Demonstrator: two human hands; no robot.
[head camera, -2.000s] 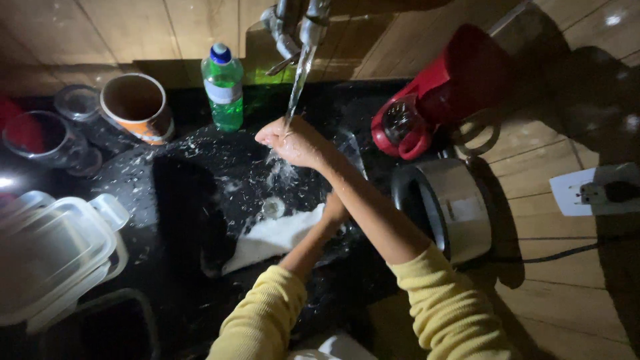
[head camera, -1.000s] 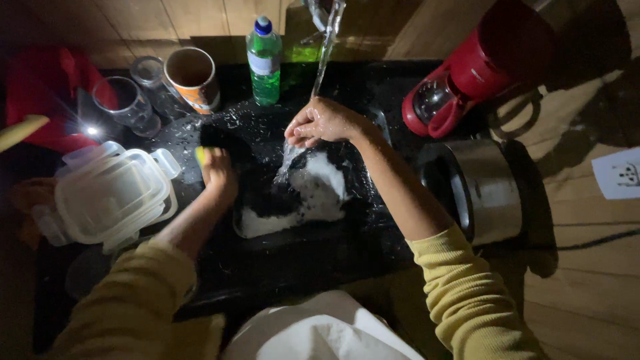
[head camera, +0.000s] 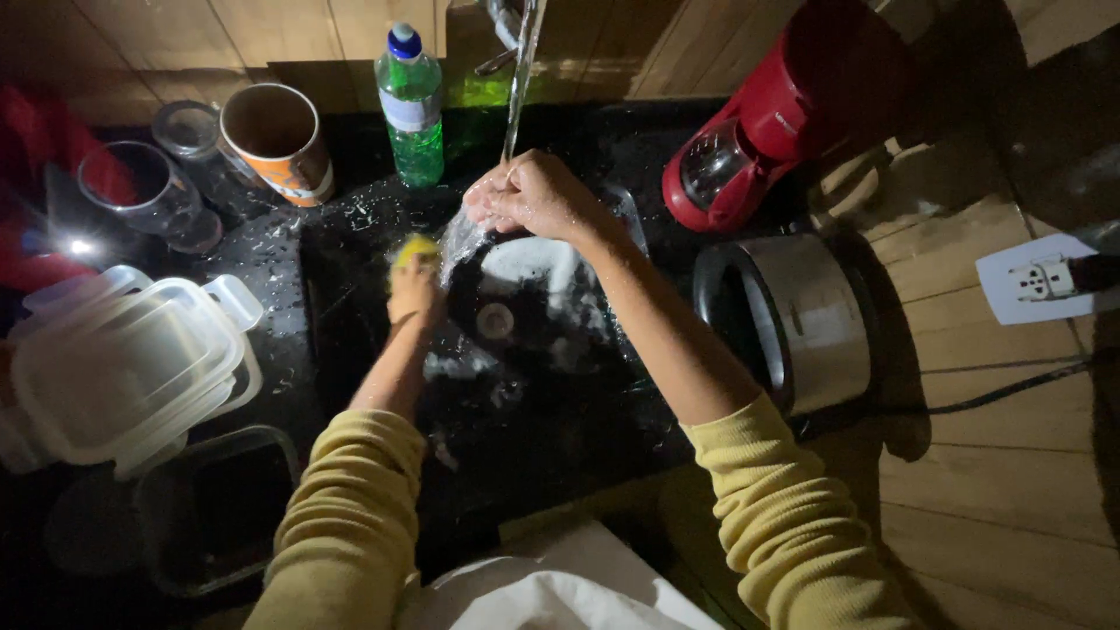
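My left hand (head camera: 415, 289) is closed on a yellow sponge (head camera: 416, 251) over the left part of the black sink (head camera: 542, 429). Under the stream of running water (head camera: 522, 87), my right hand (head camera: 525, 197) is cupped with its fingers partly curled, and nothing shows in it. Water splashes off its fingertips between the two hands. White foam (head camera: 534, 262) lies in the basin below the right hand, near the round drain (head camera: 495, 321). A green bottle with a blue cap (head camera: 413, 114) stands behind the sink.
Left of the sink are stacked plastic containers and lids (head camera: 131, 367), a clear container (head camera: 219, 516), glasses (head camera: 131, 192) and an orange-and-white cup (head camera: 280, 149). On the right stand a red coffee maker (head camera: 779, 122) and a steel-sided appliance (head camera: 814, 319), with a plugged wall outlet (head camera: 1041, 278) beyond.
My left hand, with the yellow sponge, has moved right from beside the containers into the sink. My right hand remains at the water stream. The foam has spread and the drain shows again.
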